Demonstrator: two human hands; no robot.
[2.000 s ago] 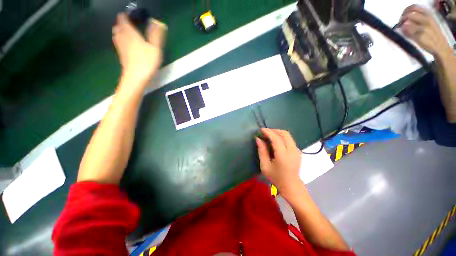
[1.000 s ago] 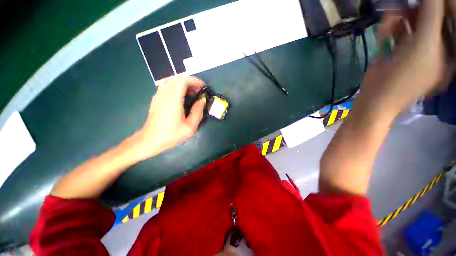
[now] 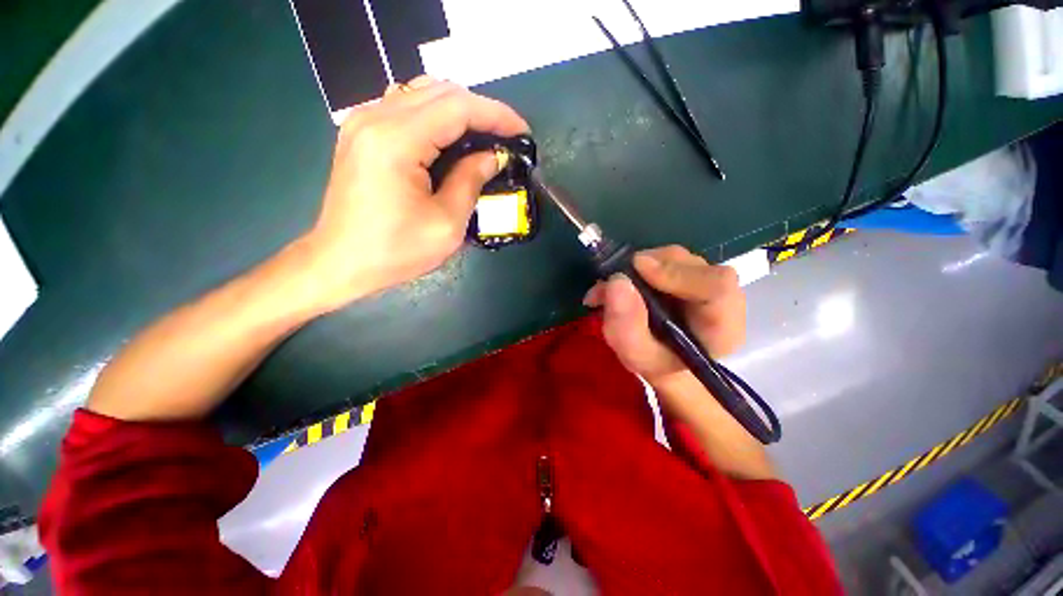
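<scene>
My left hand grips the upper black half of an opened device housing on the green bench. The other half lies against it, with a white battery with yellow edges inside. My right hand holds a soldering iron by its black handle, a cord loop at its rear. The iron's metal barrel points up and left, its tip at the upper housing half; exact contact cannot be told. Dark tweezers lie on the bench, prongs apart, partly over the white backing sheet.
Black plugged cables hang from a dark box at the top right. White paper lies at the left edge. Another person's dark sleeve is at the right. Beyond the bench's near edge is grey floor with a blue bin.
My right hand has come back from the upper right and now holds the soldering iron at the housing. The view has moved closer. My left hand still holds the housing, its battery half now turned below.
</scene>
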